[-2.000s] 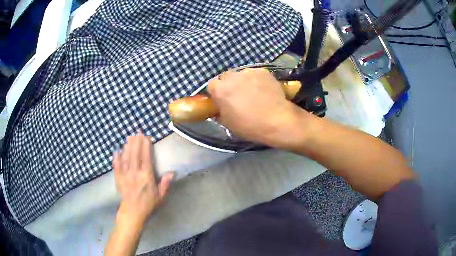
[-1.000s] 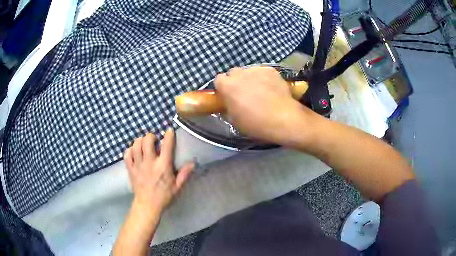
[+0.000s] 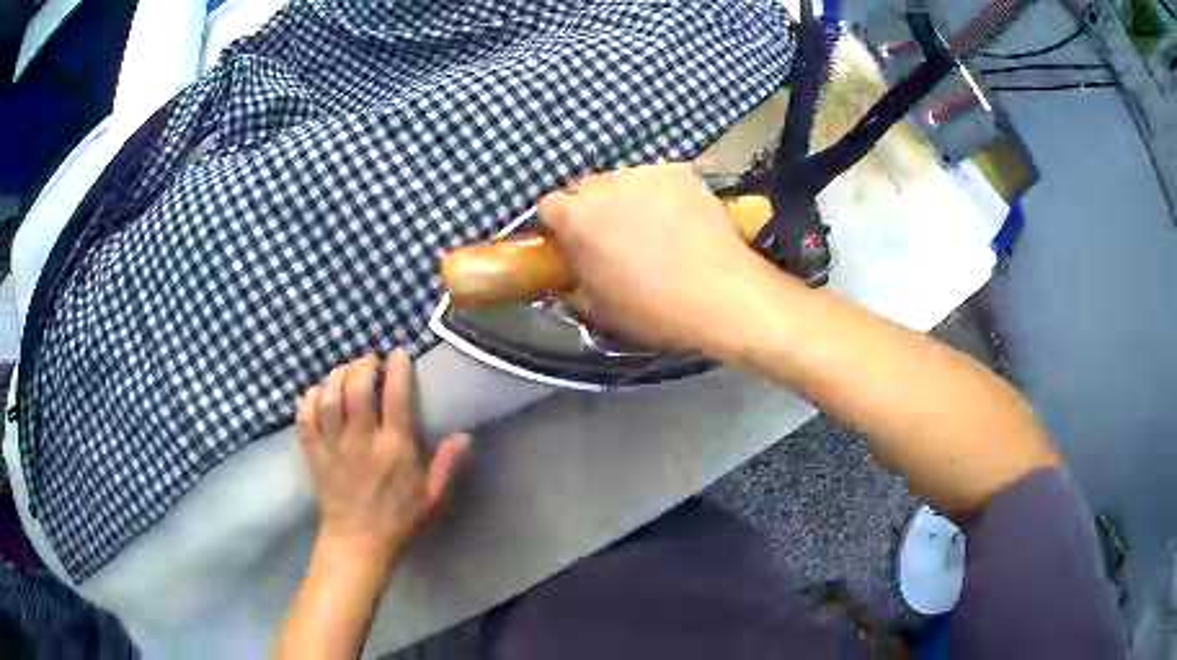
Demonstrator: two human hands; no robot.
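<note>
The checked garment (image 3: 349, 206) lies spread over the pad, its lower edge running from the lower left up to the iron. My right hand (image 3: 652, 258) is closed around the orange-brown handle of the steam iron (image 3: 516, 346). The iron's pale-rimmed tip points left and rests at the garment's edge; part of the iron is hidden by my hand and forearm. My left hand (image 3: 368, 451) lies flat, fingers apart, with fingertips on the garment's edge just left of the iron tip and palm over the off-white cover cloth (image 3: 542, 477).
A black hose and cable (image 3: 871, 129) rise from the iron's rear. The metal iron rest (image 3: 949, 97) is at the table's far right corner. A white round object (image 3: 932, 561) is below, over the speckled floor (image 3: 807, 496). The table's near edge runs in front of me.
My left hand has shifted slightly left along the garment's edge. The iron and my right hand sit slightly further left in view; the whole view has also shifted a little.
</note>
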